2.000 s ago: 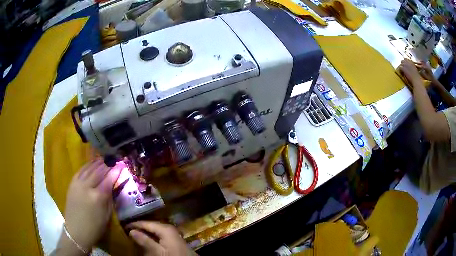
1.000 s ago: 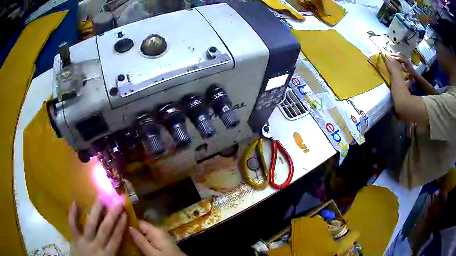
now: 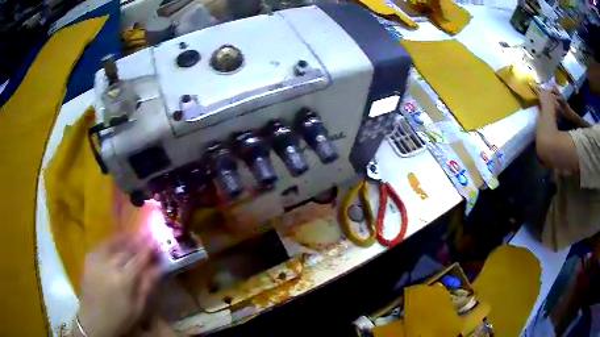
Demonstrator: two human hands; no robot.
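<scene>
The overlock machine (image 3: 250, 99) fills the middle of the view, with a bright pink-white light at its presser foot and needle area (image 3: 163, 230). A mustard-yellow fabric piece (image 3: 75, 191) lies left of the machine and runs toward the needle area. My left hand (image 3: 118, 280) is blurred, just left of and below the lit needle area, over the fabric. My right hand (image 3: 159, 322) shows only as a blurred part at the bottom edge beside it. The fingers and what they hold cannot be made out.
A long yellow panel (image 3: 26, 151) lies far left. Scissors (image 3: 376, 214) with yellow and red handles lie right of the machine. Another person (image 3: 569, 158) works on yellow fabric at the right. A small box (image 3: 454, 283) with yellow pieces sits below the table.
The view has shifted, so the machine sits further right than one second ago. My left hand has moved up beside the needle area. My right hand has moved left and is mostly hidden.
</scene>
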